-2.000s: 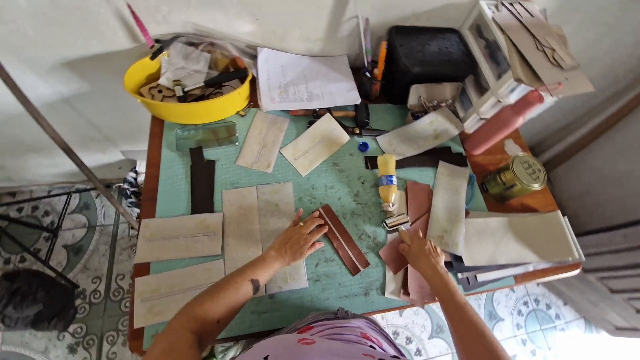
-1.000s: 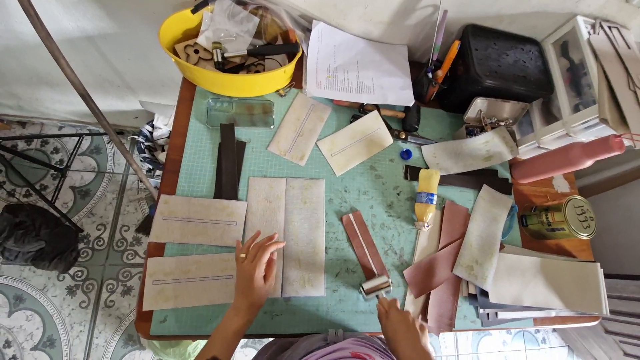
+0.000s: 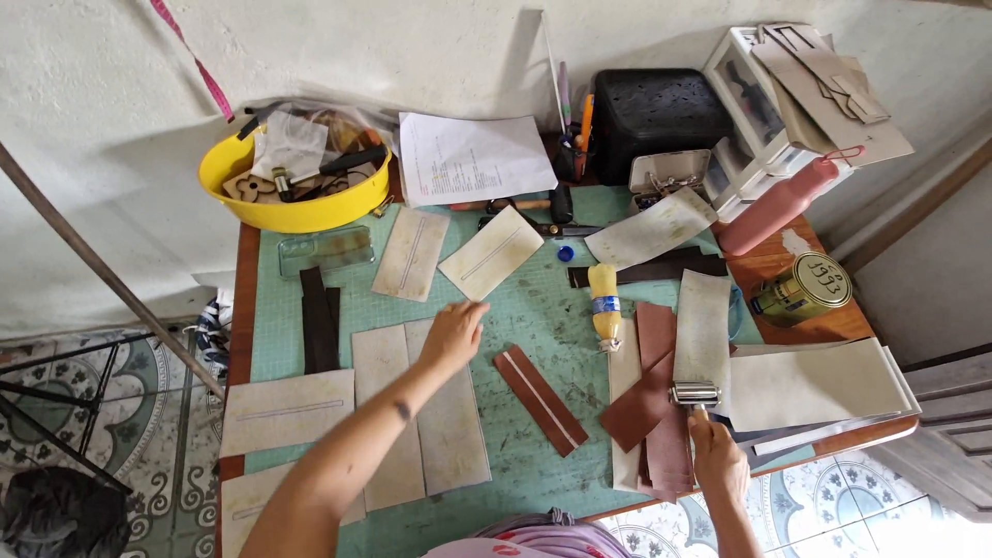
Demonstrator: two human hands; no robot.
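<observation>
My right hand (image 3: 719,457) grips the handle of a metal roller (image 3: 696,394), whose head lies over the lower end of a pale leather piece (image 3: 701,325) and beside crossed brown leather strips (image 3: 665,422). Held above the upper edge of two tall pale panels (image 3: 446,418), my left hand (image 3: 457,329) has curled fingers; whether it holds anything is hidden. Between the hands lies a brown leather strip (image 3: 542,401) with a pale line along it. Two pale pieces with marked slots (image 3: 411,252) (image 3: 491,252) lie beyond my left hand. A bottle of yellow glue (image 3: 604,306) is near the brown strips.
A yellow basin (image 3: 294,213) of tools and cutouts stands back left. Along the back are printed paper (image 3: 477,159), a hammer (image 3: 561,203) and a black container (image 3: 659,128). On the right are a pink bottle (image 3: 779,205), a can (image 3: 802,291) and stacked pale sheets (image 3: 821,385).
The roller, on the lower end of the single brown strip one second ago, has moved right with my right hand. My left hand has moved away from the two tall panels' middle, up and right.
</observation>
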